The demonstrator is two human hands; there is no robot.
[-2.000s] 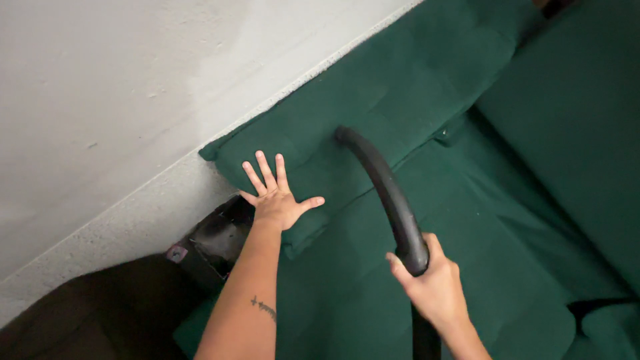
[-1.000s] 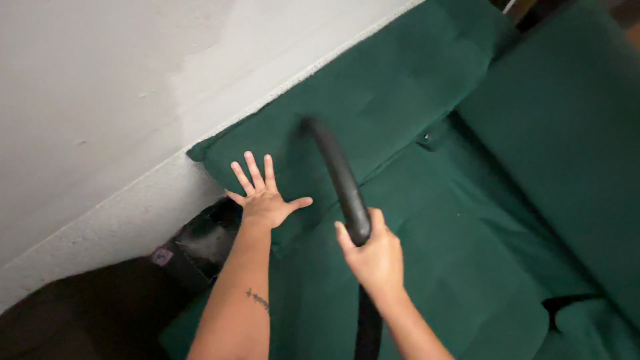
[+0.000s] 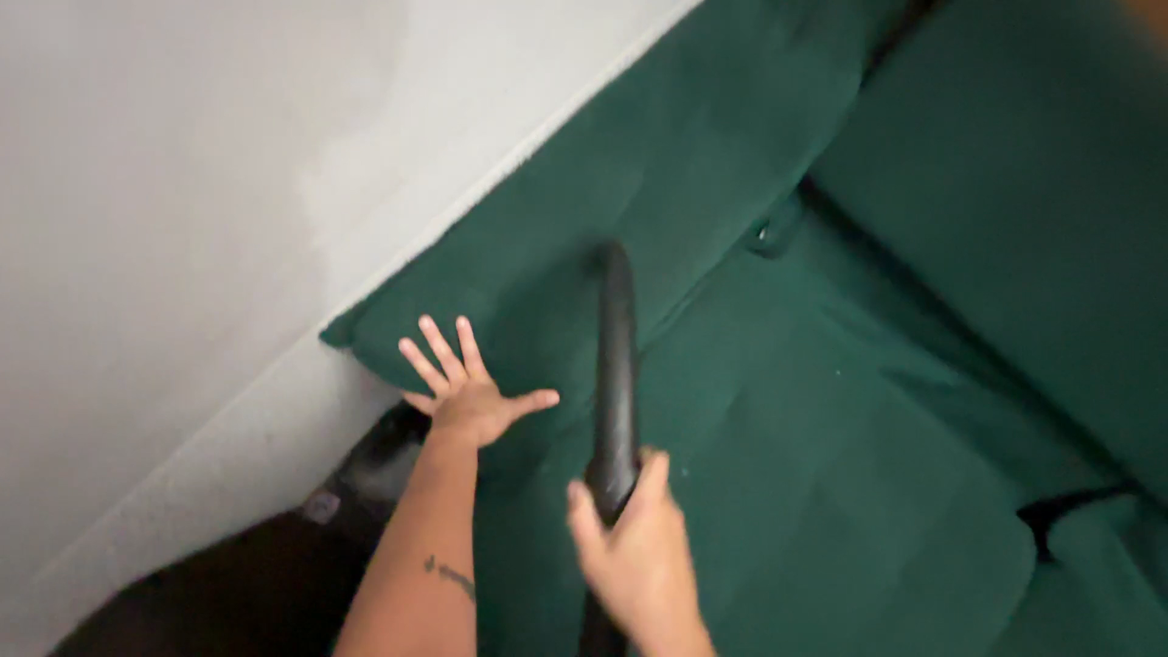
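Note:
My left hand [image 3: 470, 401] lies with fingers spread on the near end of a green upholstered cushion [image 3: 547, 274], holding nothing. To its right, my right hand [image 3: 639, 547] grips a curved black tube, like a vacuum cleaner wand [image 3: 616, 383]. The tube's far tip meets the cushion around its middle; the exact contact is blurred. Below the cushion spreads a wide green upholstered seat [image 3: 821, 456] with a seam between the two.
A pale wall [image 3: 182, 182] runs along the cushion's left side. A dark object [image 3: 228, 584] stands at the lower left, beside my left forearm. Another large green cushion [image 3: 1031, 201] rises at the right, with a dark gap along its edge.
The black tube in my right hand has swung from a leftward slant to nearly straight ahead, its tip now farther from my left hand. My left hand keeps its spread pose on the cushion.

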